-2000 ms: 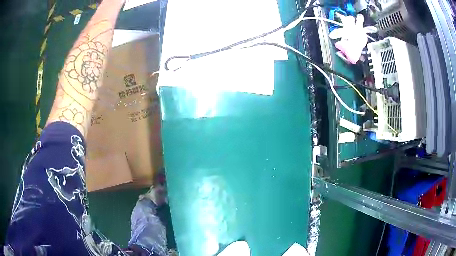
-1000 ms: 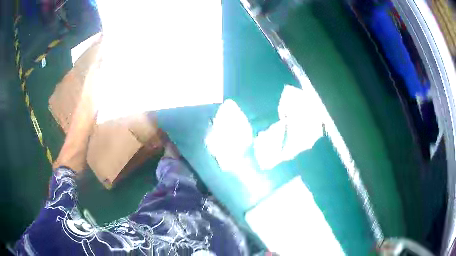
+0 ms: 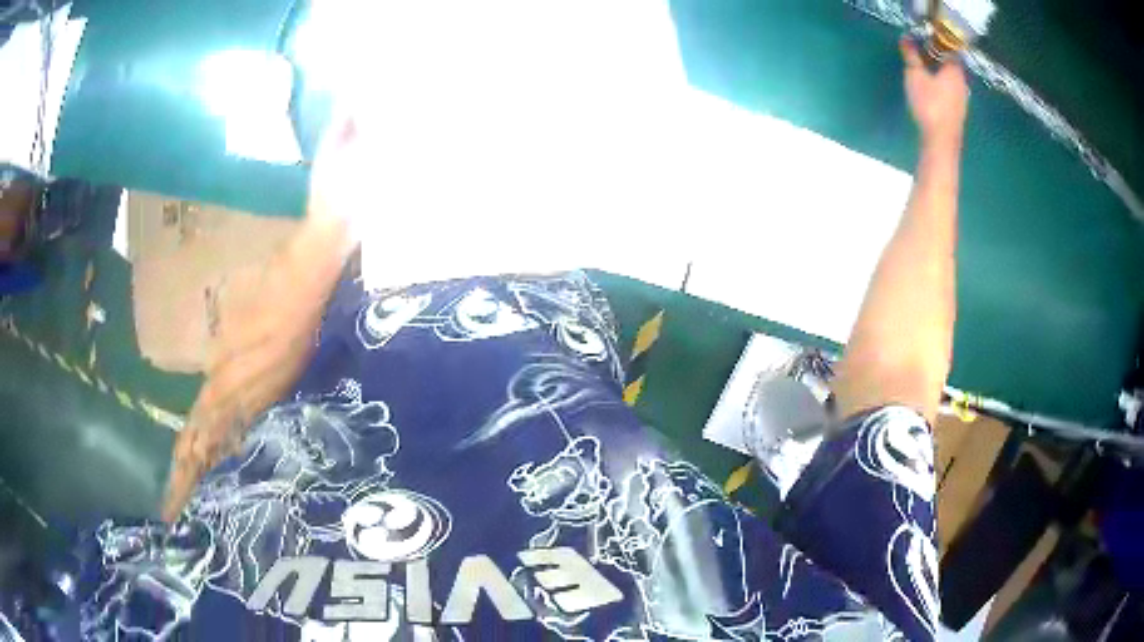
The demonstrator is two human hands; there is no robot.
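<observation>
A large white sheet [image 3: 527, 151] fills the middle of the view, strongly overexposed, its near edge in front of my shirt. A second white sheet [image 3: 815, 213] shows to its right on the green bench. My left hand [image 3: 336, 141] is at the large sheet's left edge and appears to hold it; glare washes out the fingers. My right arm is stretched over the bench. My right hand [image 3: 935, 78] is small at the top right, its fingers around a brass-coloured fitting [image 3: 945, 40]; the exact grip is hard to see.
A small white piece [image 3: 261, 123] lies on the bench at the left. A brown carton [image 3: 207, 282] stands below the bench at the left. Another carton [image 3: 972, 470] and dark items are at the lower right. Yellow-black tape [image 3: 642, 339] marks the floor.
The view has turned. The large sheet is now in front of my body. My right arm has moved out to the far right, to the brass-coloured fitting. My left hand stays at the large sheet.
</observation>
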